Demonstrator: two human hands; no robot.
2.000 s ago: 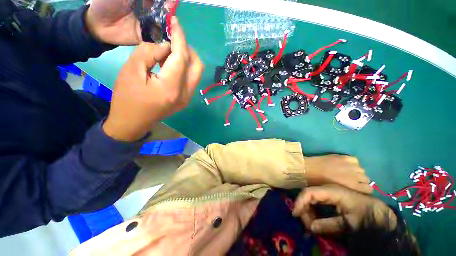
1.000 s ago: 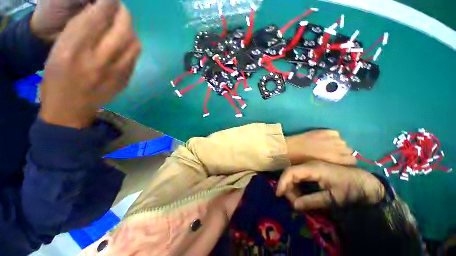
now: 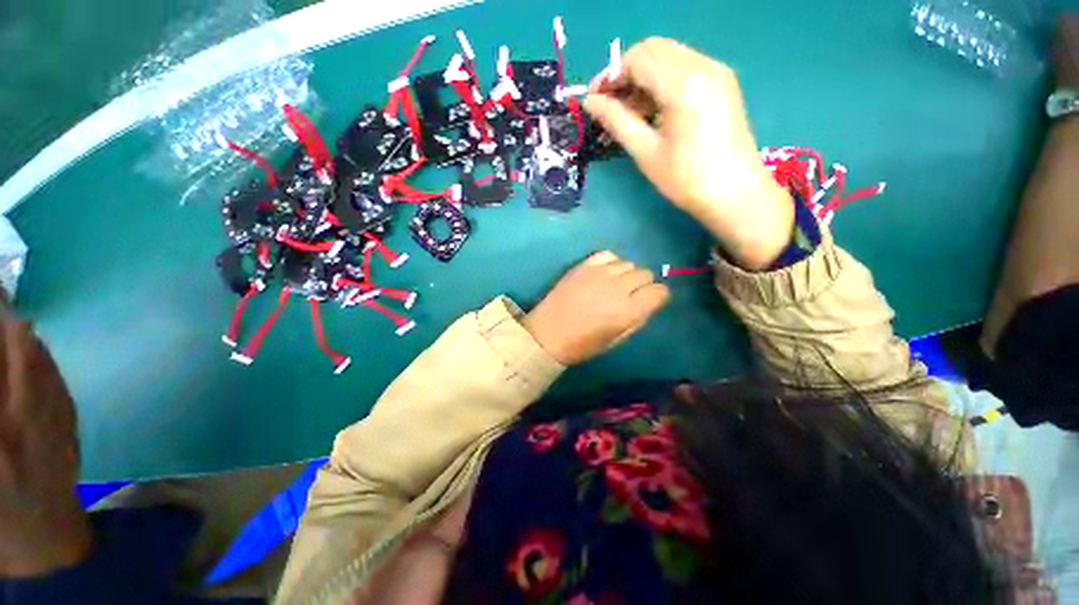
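Black circuit boards [image 3: 376, 140] with red cables and white plugs lie in a loose pile on the green bench. A ring-shaped board [image 3: 440, 228] lies at the pile's near edge. A silvery board with a round centre [image 3: 554, 177] lies at its right end. My right hand [image 3: 609, 97] is over the pile's right end, fingertips beside white plugs; whether it grips anything is hidden. My left hand [image 3: 598, 305] rests palm down with curled fingers in front of the pile; its palm is hidden. A single red cable [image 3: 689, 271] lies just right of its fingers.
Loose red cables [image 3: 816, 180] lie behind my right sleeve. Clear ridged trays lie at back left [image 3: 243, 116] and back right [image 3: 964, 36]. A white strip [image 3: 249, 57] edges the bench. Another person's hand [image 3: 36, 443] is at the left, and another person's arm [image 3: 1039, 225] at the right.
The view has swung right. My right hand has moved from near my chest out over the boards' right end. My left hand remains on the bench, its fingers now more curled.
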